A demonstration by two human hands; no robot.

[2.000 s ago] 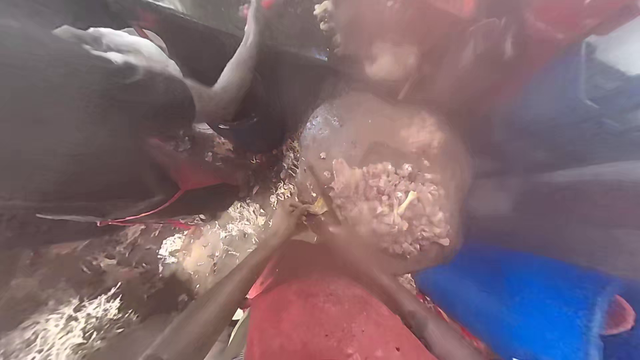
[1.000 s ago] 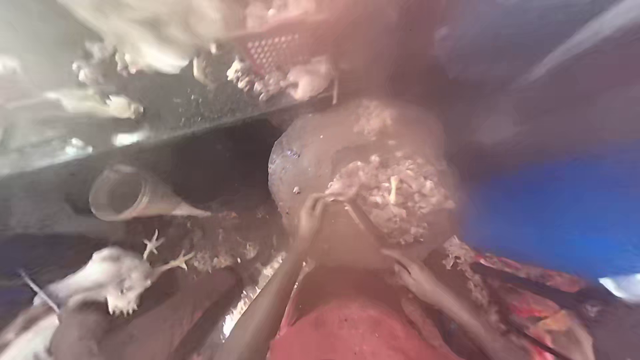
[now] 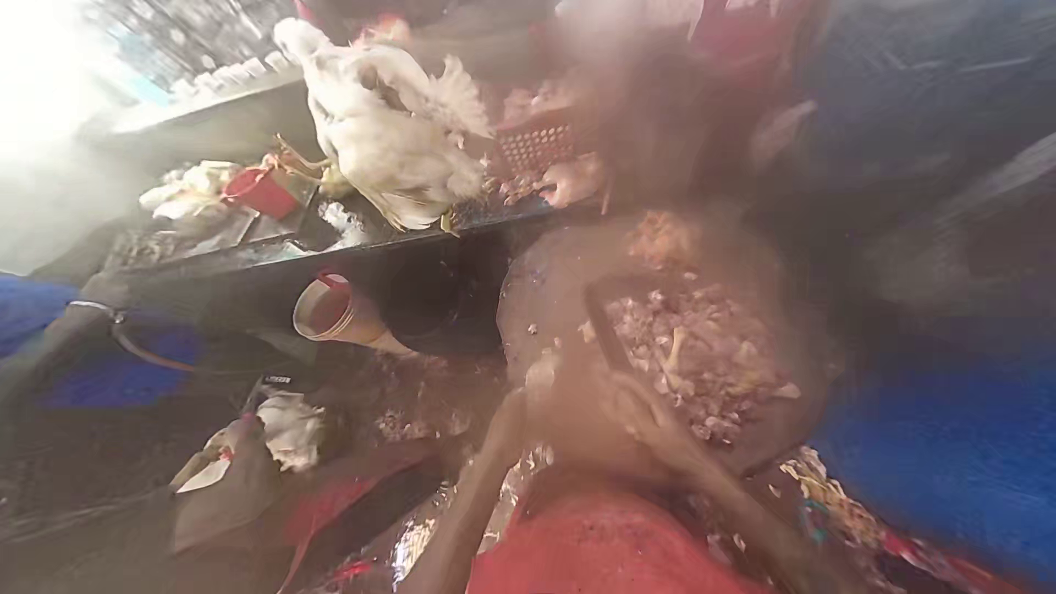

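Note:
The view is hazy. My right hand [image 3: 631, 400] is closed on the handle of a broad-bladed knife [image 3: 606, 326], whose blade points up and away over a round chopping block [image 3: 544, 289]. A heap of chopped meat pieces [image 3: 718, 355] lies beside the blade on the right part of the block, with a pale bone-like piece [image 3: 674, 351] on top. My left hand [image 3: 528, 384] is at the block's near left edge, by a small pale piece [image 3: 542, 369]; whether it grips this piece is unclear.
Left of the block stand a cone-shaped container [image 3: 330, 313] and a dark ledge bearing a white chicken [image 3: 388, 124], a red bucket [image 3: 262, 191] and a pink perforated basket [image 3: 536, 148]. Another person's arm [image 3: 74, 322] is at far left. Scraps [image 3: 833, 495] lie at lower right.
The view has swung toward the ledge and the white chicken. The knife now shows clearly in my right hand, and my left hand is apart from it, nearer the block's left edge.

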